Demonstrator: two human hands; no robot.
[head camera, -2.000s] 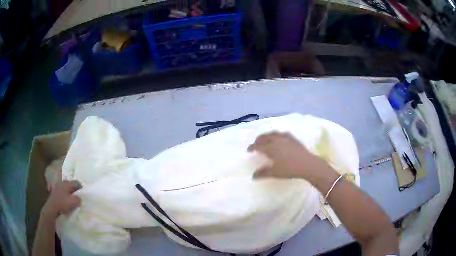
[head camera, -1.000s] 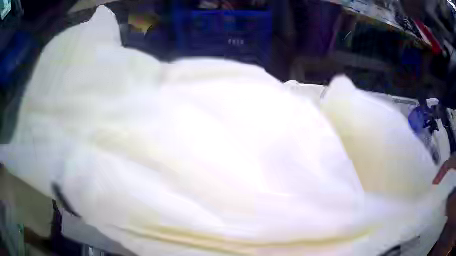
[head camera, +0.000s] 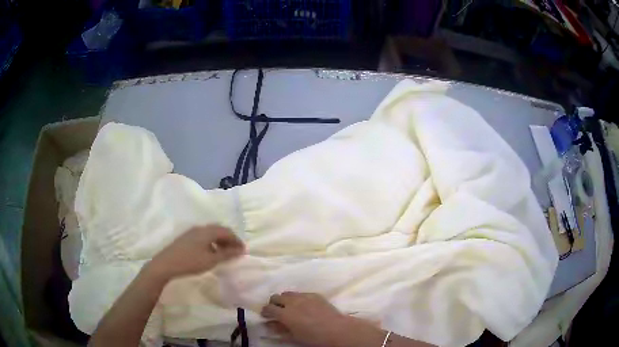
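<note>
The cream dress (head camera: 353, 183) lies across the table, its puff sleeve (head camera: 122, 169) at the left and its skirt (head camera: 475, 196) bunched in folds at the right. My left hand (head camera: 200, 249) rests on the cloth near the gathered waist, fingers bent; whether it pinches cloth cannot be told. My right hand (head camera: 298, 315) lies on the near part of the dress, fingers curled on the cloth; its grip is unclear. Black ties (head camera: 252, 135) lie loose on the table beyond the waist. Another black tie (head camera: 239, 327) hangs near the front edge, between my hands.
The grey-white table (head camera: 183, 101) has a cardboard box (head camera: 41, 176) at its left end, with cloth inside. At the right are a blue spray bottle (head camera: 565, 133), a tape roll (head camera: 584, 183) and black thread snips (head camera: 567, 227) on tan card. A blue crate (head camera: 288, 19) stands behind.
The dress was lifted and swung, and now lies down again with its skirt in folds. The far ties are spread differently. Both hands are now close together at the near side.
</note>
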